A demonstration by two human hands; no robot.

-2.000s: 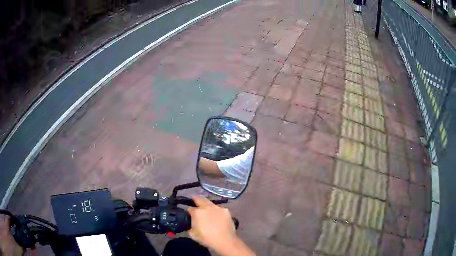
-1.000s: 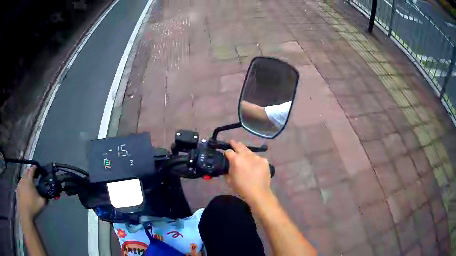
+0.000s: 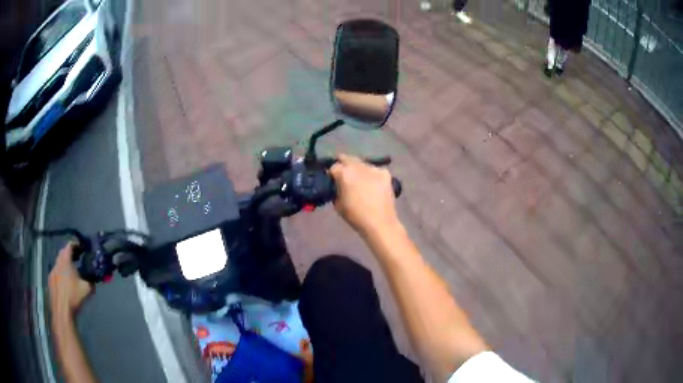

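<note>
My right hand [image 3: 365, 191] is closed round the right throttle grip [image 3: 397, 187], whose black end shows past it. My left hand [image 3: 69, 280] is closed round the left handlebar grip, which the hand mostly hides. The black switch housings [image 3: 308, 185] have small red buttons. The dark digital dashboard [image 3: 192, 206] shows blurred digits at the centre of the bar. A bright white panel [image 3: 201, 255] is just below it. The right rear-view mirror [image 3: 365, 73] reflects part of an arm. The printed bag [image 3: 285, 322] and a blue pouch [image 3: 262, 362] are beside my dark-clothed knee.
A white car [image 3: 64, 71] is at the upper left, on the grey lane [image 3: 93, 179] left of a white line. Red paving [image 3: 479, 187] lies ahead and right. A person in dark clothes [image 3: 568, 26] and another person's foot [image 3: 463, 16] are near the railing [image 3: 636, 41].
The white car and the people have come into view. The handlebar and both hands sit differently in the picture; the mirror is higher. More of the bag and pouch shows. Both hands stay on the grips.
</note>
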